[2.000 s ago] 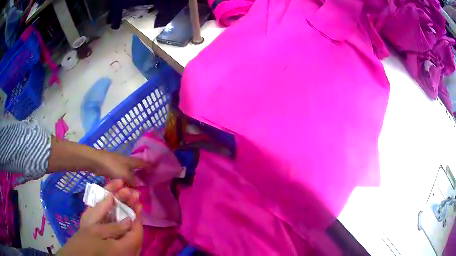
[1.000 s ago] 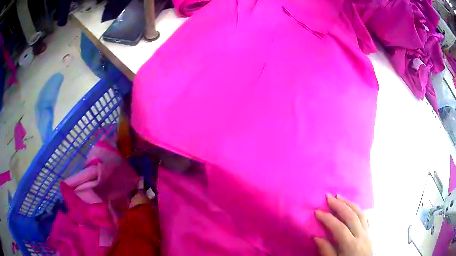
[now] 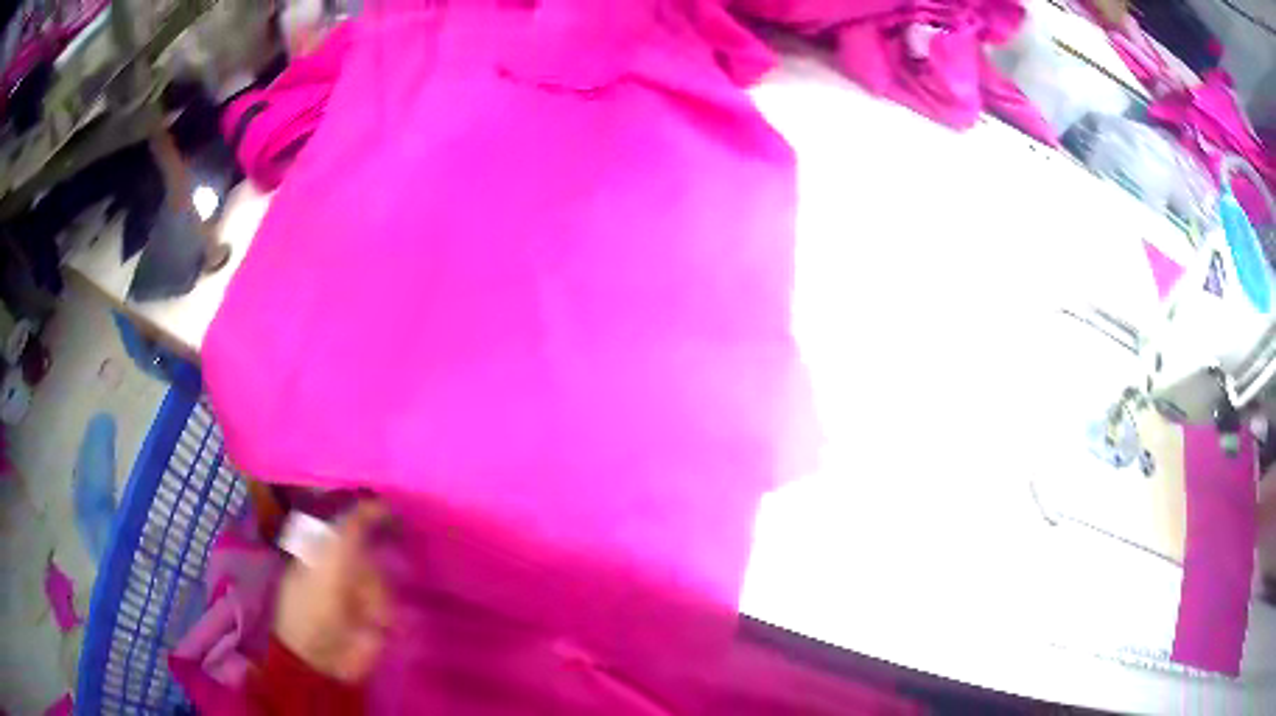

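A large bright pink cut piece lies over the white table and hangs past its front edge. My left hand, in a red-orange sleeve, is at lower left beside the hanging pink fabric. It is blurred, with its fingers closed around a small white tag; whether it also grips pink fabric cannot be told. My right hand is not in view.
A blue slatted basket with crumpled pink pieces stands at lower left. The sewing machine's needle area is at right, with a pink strip beside it. Pink heaps lie at the back.
The view has swung right, showing more of the table and machine. My left hand now shows more fully with the white tag. The hand resting on the pink piece has left view.
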